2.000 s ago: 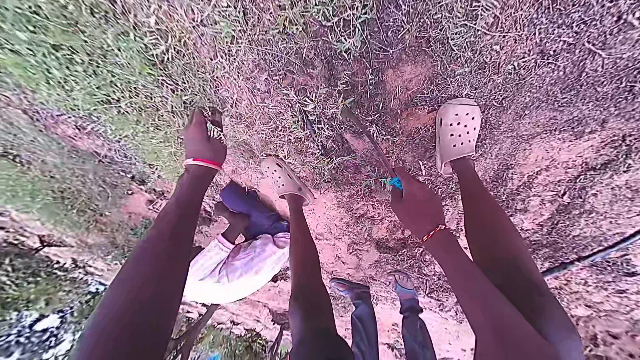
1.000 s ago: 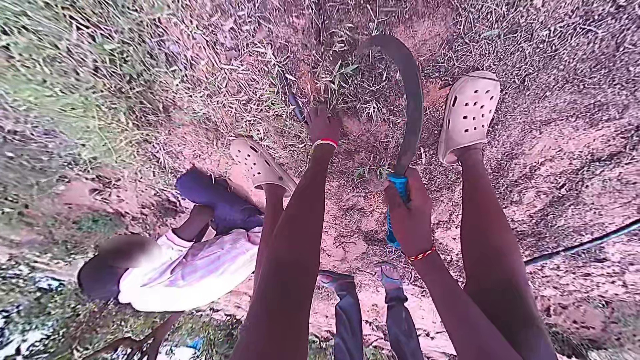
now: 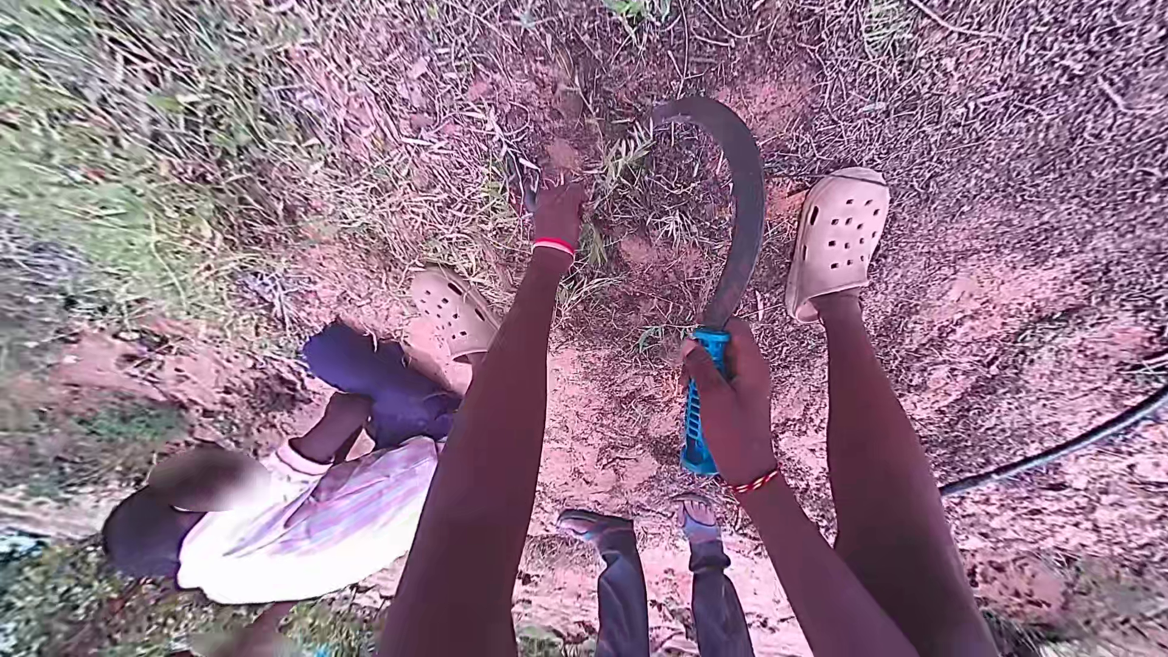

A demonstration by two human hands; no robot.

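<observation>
My right hand (image 3: 735, 397) grips the blue plastic handle of a sickle (image 3: 746, 196), its dark curved blade pointing up and bending left over the grass. With a red and white band at its wrist, my left hand (image 3: 557, 212) reaches down to the ground left of the blade. It is at some dry grass (image 3: 520, 173) and a dark, narrow thing I cannot make out; whether its fingers close on anything is unclear. A small green plant (image 3: 625, 160) grows between the hand and the blade tip.
My beige clogs (image 3: 839, 233) stand on either side. A person in a white shirt (image 3: 310, 529) crouches at lower left; another person's trouser legs (image 3: 620, 584) show at the bottom. A dark hose or cable (image 3: 1058, 452) crosses the soil at right. Thicker grass (image 3: 119, 182) grows at left.
My left hand, raised at the left two seconds ago, moved right and down to the grass. The sickle, earlier seen nearly edge-on, now shows its full curve.
</observation>
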